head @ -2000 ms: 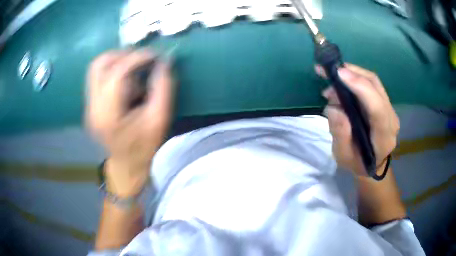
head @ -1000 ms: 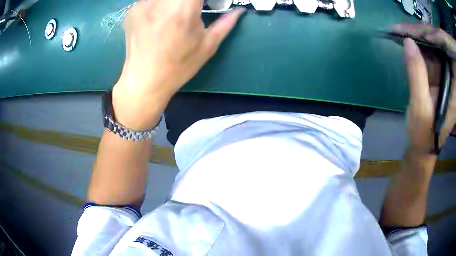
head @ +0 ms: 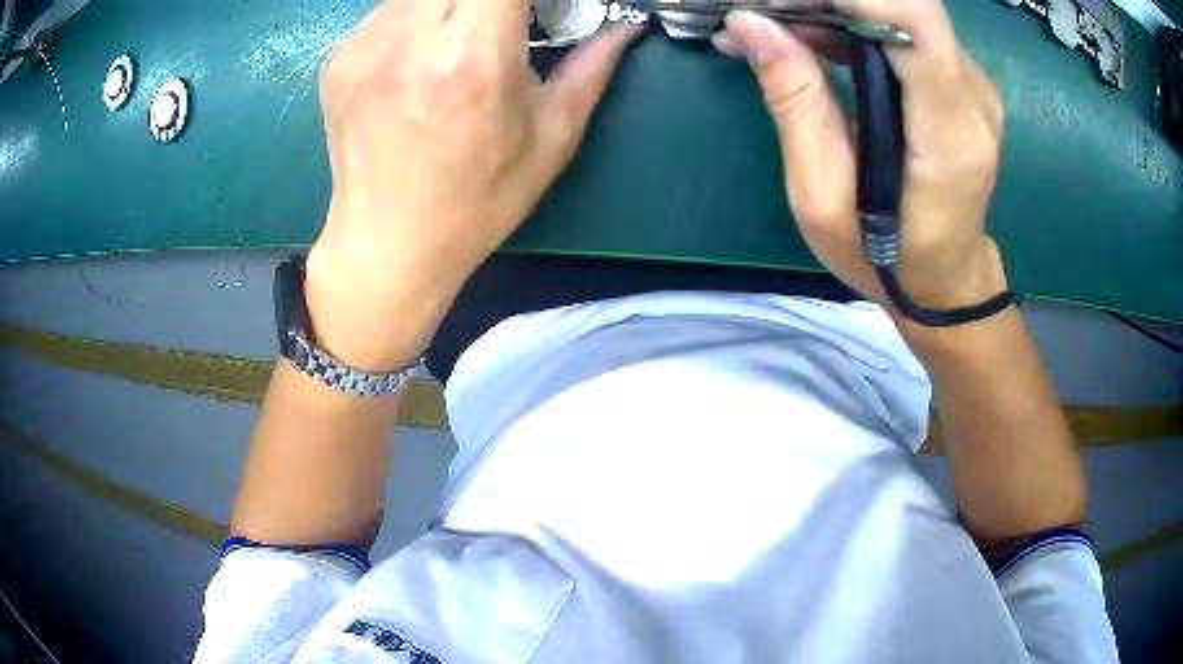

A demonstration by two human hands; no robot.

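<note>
The silvery fixture (head: 571, 18) lies at the top edge of the picture, partly cut off and partly under the hands. My left hand (head: 441, 136) holds its left part, thumb along the near edge; the other fingertips are hidden or cut off. My right hand (head: 928, 143) holds thin metal tweezers (head: 830, 18) between thumb and fingers, pointing left over the fixture. The same hand also keeps the black soldering iron handle (head: 878, 143) against the palm, its cord looping at the wrist. The iron's tip is not visible.
Two small white discs (head: 167, 109) lie on the green bench mat (head: 675, 169) at left. Thin wire strands (head: 305, 55) lie beside my left hand. Another metal fixture (head: 1087, 39) lies at the upper right. The bench's near edge crosses in front of my white-clothed body.
My right hand has moved left from the far right to the fixture, now with tweezers at it. My left hand stays on the fixture. The fixture now shows less at right, covered by my right hand.
</note>
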